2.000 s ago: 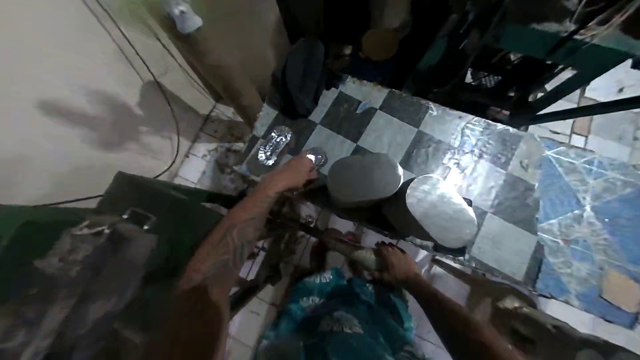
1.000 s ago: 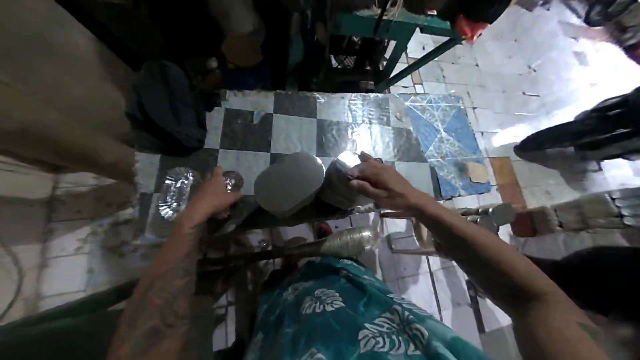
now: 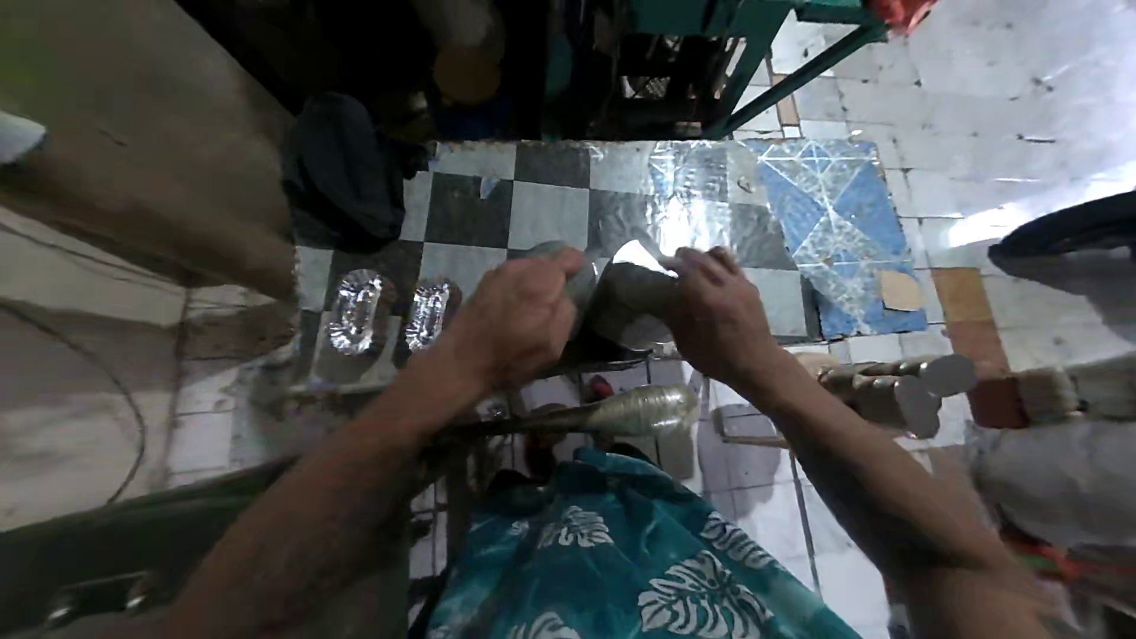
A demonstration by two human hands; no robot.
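Over the front edge of the tiled bench, my left hand (image 3: 524,315) is curled beside a stack of oval metal sheets (image 3: 579,282); whether it grips anything is hidden. My right hand (image 3: 717,311) pinches the edge of a thin shiny sheet (image 3: 637,257) at the top of the right-hand stack (image 3: 626,302). The sheet is tilted up and catches the light. To the left of my left hand lie two fluted oval foil trays, one (image 3: 429,312) near my wrist and another (image 3: 357,312) farther left.
The low bench has checkered tiles (image 3: 550,213) and a blue tile panel (image 3: 830,226). A dark cloth bag (image 3: 342,173) sits at its left end. Below the front edge is a wrapped club-like tool (image 3: 648,410). Green metal legs (image 3: 768,71) stand behind; stacked pieces (image 3: 896,399) lie at right.
My left hand has moved right, from the small foil piece to the stacks. A second foil tray now lies beside the first. A sheet is now raised at my right hand. The view has shifted.
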